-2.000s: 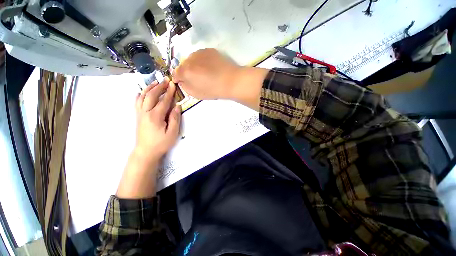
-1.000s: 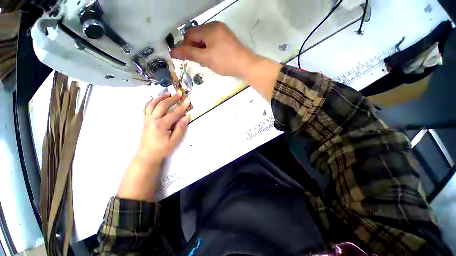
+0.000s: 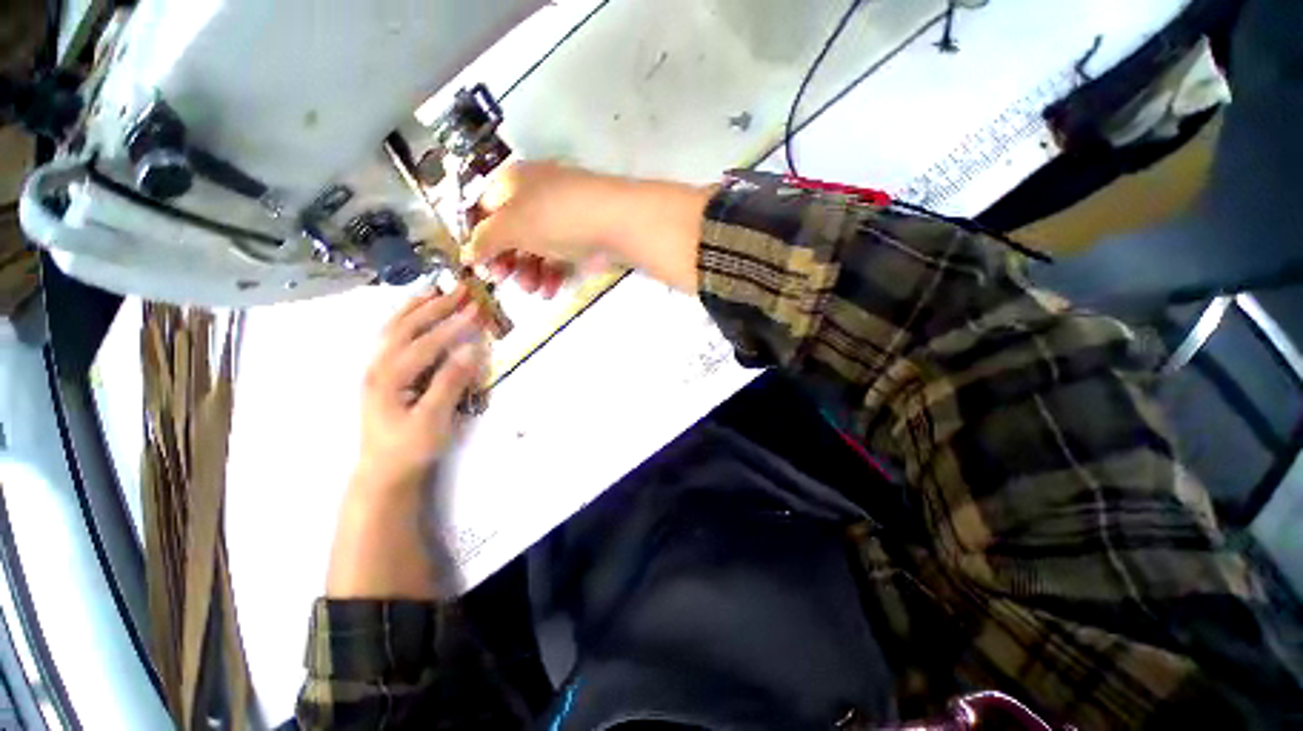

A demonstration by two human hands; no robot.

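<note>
A short part of a brown strip [image 3: 486, 307] shows between my hands, just below the needle area of the sewing machine head [image 3: 286, 114]. My left hand [image 3: 415, 364] is at the strip's left side, fingertips by the needle area; whether it grips the strip is unclear. My right hand [image 3: 536, 229] is beside the presser foot area, fingers bent, just right of the strip. Its fingertips are close to the strip, and what they hold is hidden. The needle and foot are mostly covered by my fingers.
A bundle of brown strips [image 3: 186, 500] lies at the left of the white table [image 3: 600, 414]. Red-handled snips [image 3: 843, 189] lie partly behind my right sleeve. A thin black cable [image 3: 800, 107] curves over the bed. A dark item with white cloth [image 3: 1172, 100] is at upper right.
My right hand has come down from the metal parts behind the needle to beside the strip. My left hand stays near the foot. The view has shifted, and the snips show again.
</note>
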